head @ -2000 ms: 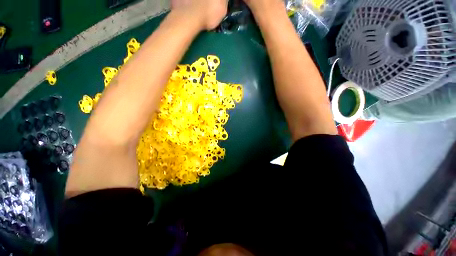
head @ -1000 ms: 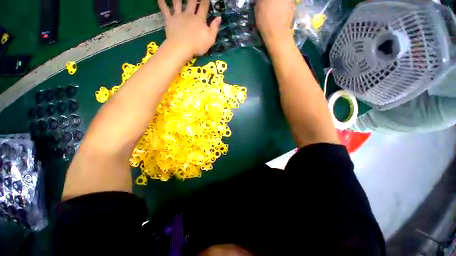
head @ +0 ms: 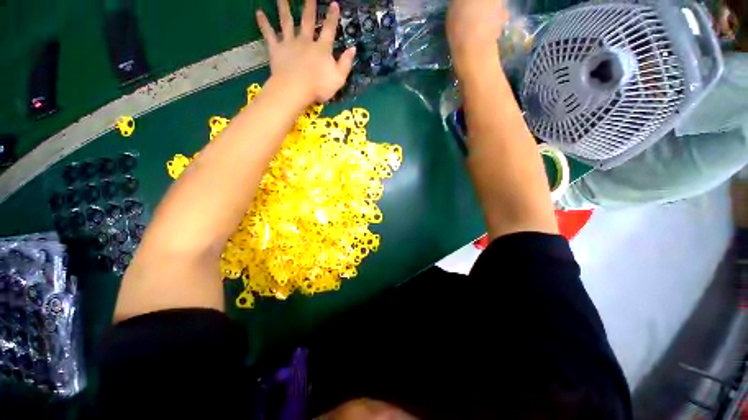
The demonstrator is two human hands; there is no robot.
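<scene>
My left hand (head: 305, 56) is spread open at the top centre, fingers apart over the pale rail's edge. A clear tray of black round parts (head: 367, 33) lies just right of it. My right hand (head: 478, 23) is at the top edge, partly cut off, its fingers bunched beside a crumpled clear plastic bag (head: 422, 43); whether it grips the bag is blurred. A large pile of yellow ring pieces (head: 316, 201) lies on the green bench below my left hand, partly behind my left forearm.
A second sheet of black parts (head: 97, 197) and stacked bagged trays (head: 33, 316) lie at left. Black devices (head: 125, 45) lie on the belt beyond the rail (head: 176, 74). At right are a grey fan (head: 607, 78), a tape roll (head: 558, 171), a red packet (head: 572, 221) and a person's sleeve (head: 664, 168).
My left hand has come into view and spread beside the black-parts tray. My right hand has moved right, and more clear plastic shows between the hands. The belt devices have shifted right.
</scene>
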